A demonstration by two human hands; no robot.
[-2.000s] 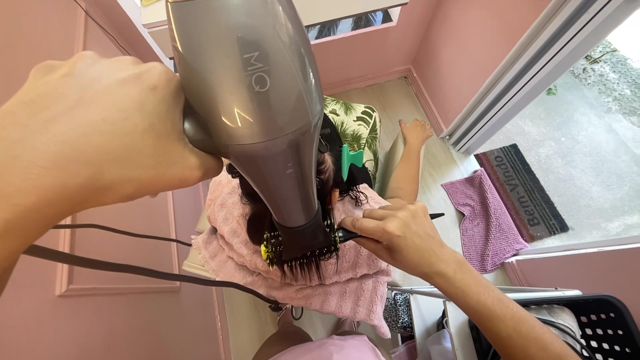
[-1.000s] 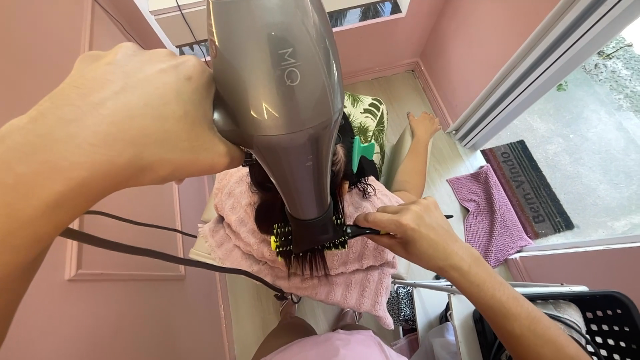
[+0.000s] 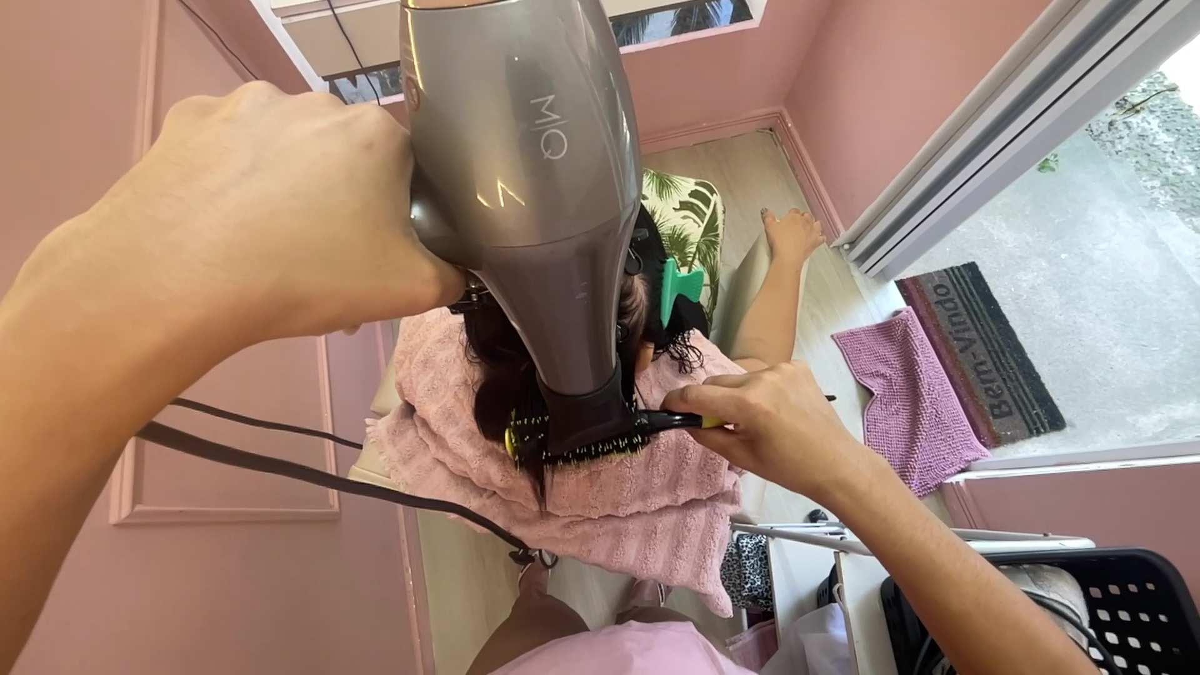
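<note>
My left hand (image 3: 291,211) grips the handle of a grey hair dryer (image 3: 534,178), whose body points downward. Its black nozzle (image 3: 589,417) sits over a round brush (image 3: 525,439) with black and yellow bristles. Dark hair (image 3: 492,398) of a seated person lies at the brush, a thin strand hanging past it. My right hand (image 3: 764,412) holds the brush's black handle from the right. A green hair clip (image 3: 680,291) pins hair on the head, which the dryer partly hides. A pink towel (image 3: 619,506) drapes the person's shoulders and back.
The seated person's arm (image 3: 773,309) rests on a chair arm. Black cords (image 3: 328,478) run along the left. At lower right are a white-framed cart (image 3: 806,562) and a black basket (image 3: 1125,572). A purple mat (image 3: 909,403) and a doormat (image 3: 984,356) lie near the glass door.
The brush and dryer nozzle remain together at the hair. Less hair hangs below the brush now than in the earlier frames.
</note>
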